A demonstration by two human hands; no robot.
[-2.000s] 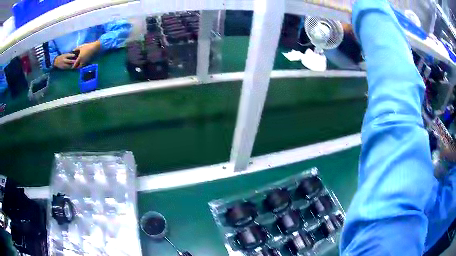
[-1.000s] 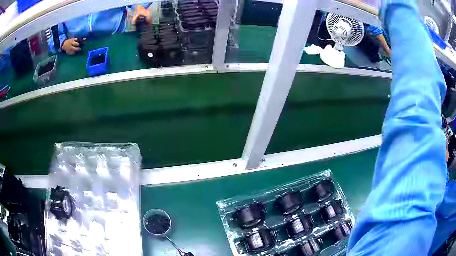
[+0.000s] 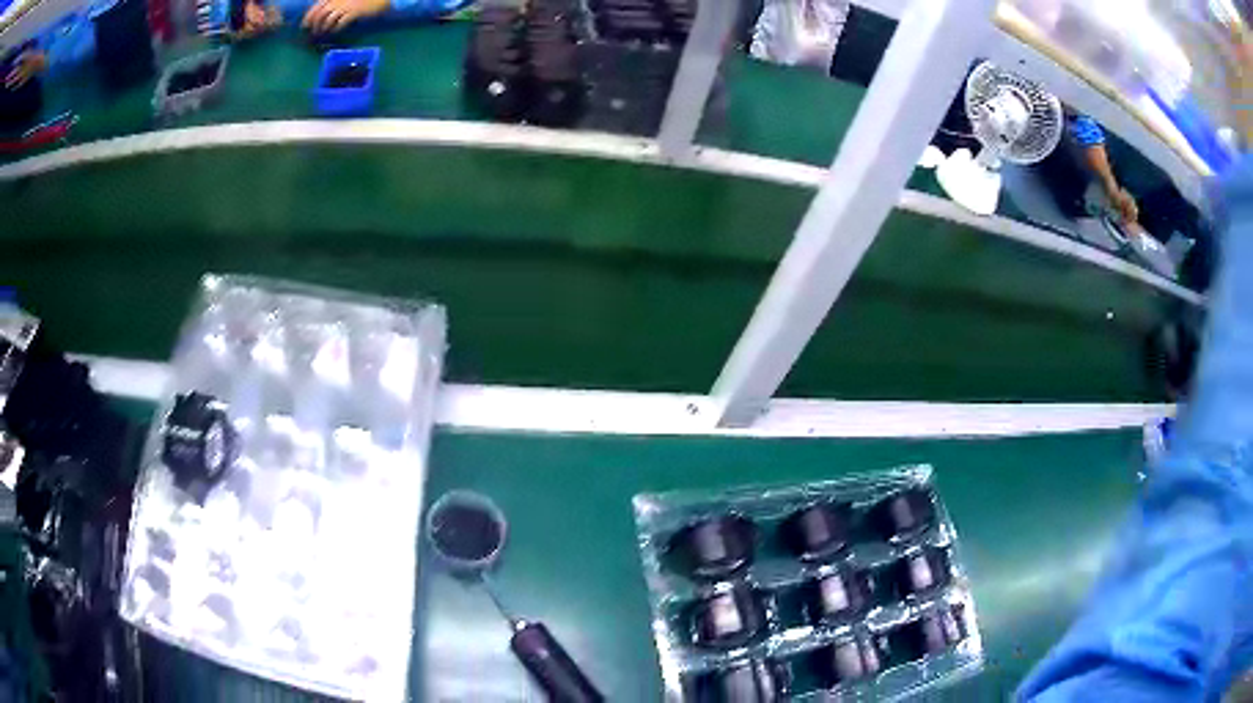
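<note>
A clear blister tray point(image 3: 646, 529) lies on the green bench right of centre, with several black lens barrels point(image 3: 840, 593) standing in its pockets. At left, glaring white empty trays point(image 3: 305, 467) carry one black lens barrel point(image 3: 199, 440). Between them stand a small round screw cup point(image 3: 466, 530) of dark specks and an electric screwdriver point(image 3: 555, 665), its thin bit pointing at the cup. A blue sleeve, which looks like my right arm, rises along the right edge; its hand is out of the picture. My left hand is not in view.
A dark cluster of units point(image 3: 76, 536) is at far left. A pale metal rail point(image 3: 577, 408) and slanted post point(image 3: 859, 206) border the darker green strip. Across it are other people's hands, a blue bin point(image 3: 348, 83), black stacks point(image 3: 529, 62) and a white fan point(image 3: 1014, 113).
The view has shifted, so the trays sit higher and the post farther right. More of the screwdriver handle shows. The blue sleeve is now farther toward the right edge.
</note>
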